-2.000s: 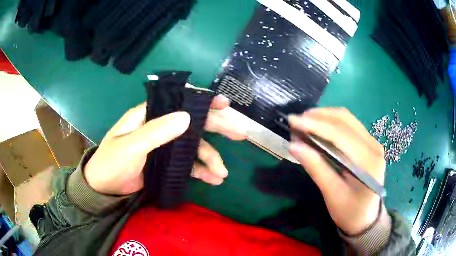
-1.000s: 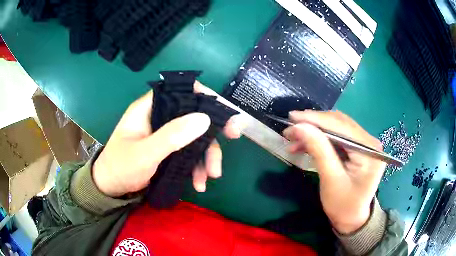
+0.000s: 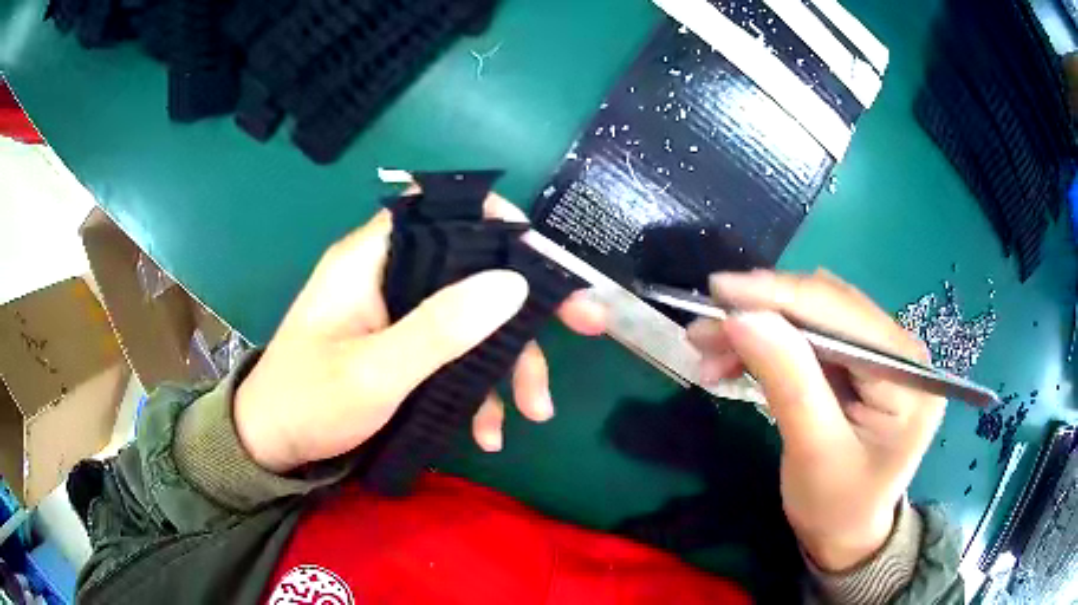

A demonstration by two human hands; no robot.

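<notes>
My left hand (image 3: 390, 331) holds a bunch of black ribbed strips (image 3: 443, 408), thumb on top; a small white end sticks out at their upper left. My right hand (image 3: 828, 390) holds metal tweezers (image 3: 875, 357), their tips pointing left over the near end of the black board (image 3: 697, 154). Whether the tips hold anything cannot be told. A neat grid of tiny pale pieces (image 3: 595, 216) lies at the board's near left corner, with pale specks scattered farther up. White tape (image 3: 644, 321) runs along the board's near edge.
Heaps of black strips lie at upper left (image 3: 319, 59) and upper right (image 3: 993, 130). A pile of silver-white pieces (image 3: 949, 325) and a black cluster (image 3: 999, 423) lie at right. Glossy black bars (image 3: 1040, 508) are at far right. Open cardboard boxes (image 3: 71, 390) stand lower left.
My left hand and the strips have moved right and the strips have fanned apart. My right hand has shifted slightly right, and the tweezers lie flatter. The board appears slightly farther right.
</notes>
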